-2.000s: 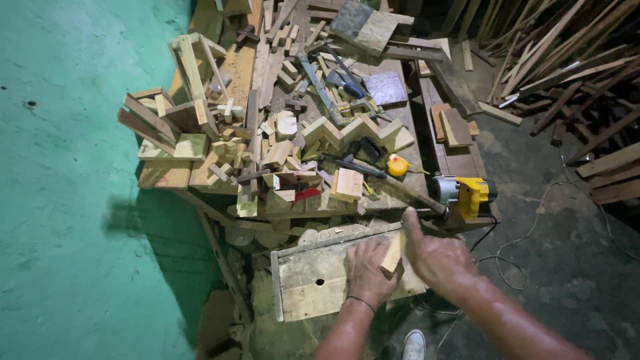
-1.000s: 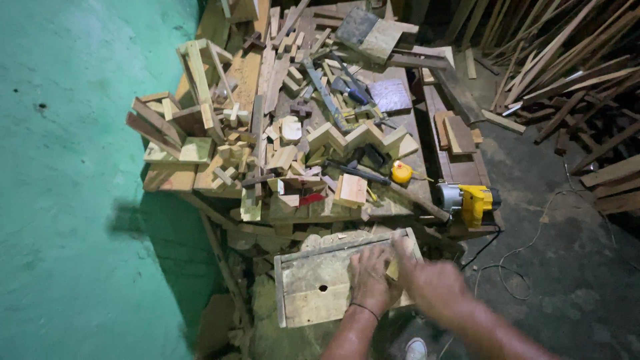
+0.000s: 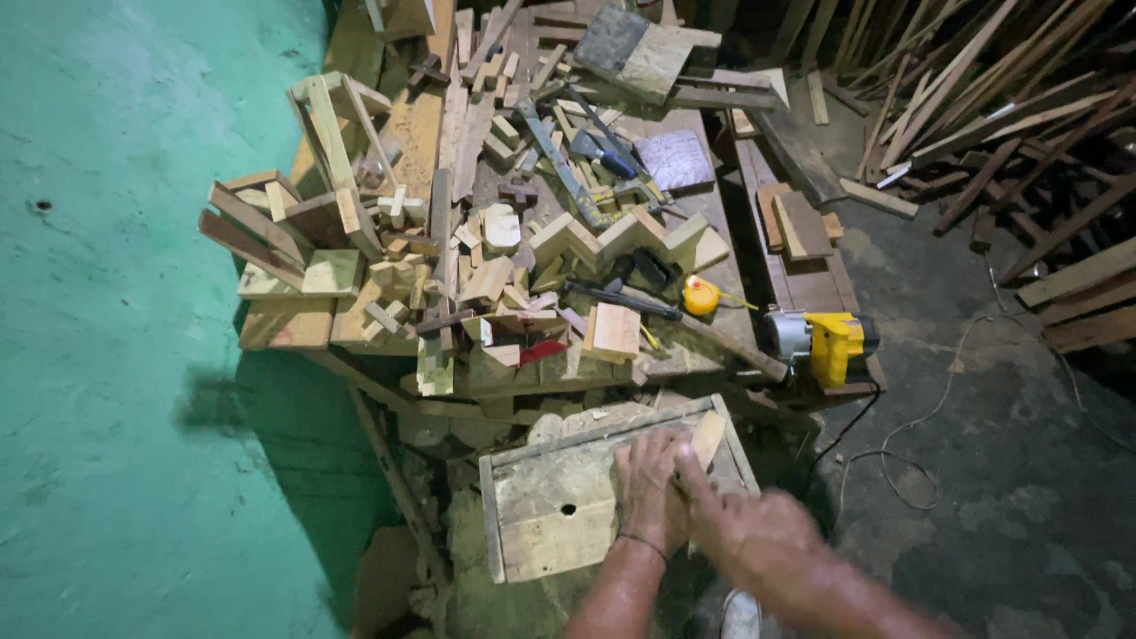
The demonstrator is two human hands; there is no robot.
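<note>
A small light wood block (image 3: 707,437) stands out past my fingers near the right end of a low wooden board with raised edge strips (image 3: 550,510). My left hand (image 3: 652,484) lies over the board and grips the block's left side. My right hand (image 3: 745,524), slightly blurred, is against the block from the right with its thumb or finger pointing along it; whether it holds a tool is hidden. The board has a dark round hole left of my hands.
Beyond the board, a workbench (image 3: 568,380) bears many wood offcuts, a zigzag wood piece (image 3: 621,238), a yellow tape measure (image 3: 701,295) and a hacksaw (image 3: 568,173). A yellow power tool (image 3: 830,346) with a cord sits at right. A green wall (image 3: 115,355) borders the left.
Both hands stay together at the board's right part. The wood block's visible end has shifted between my fingers, and my right hand has moved slightly against it.
</note>
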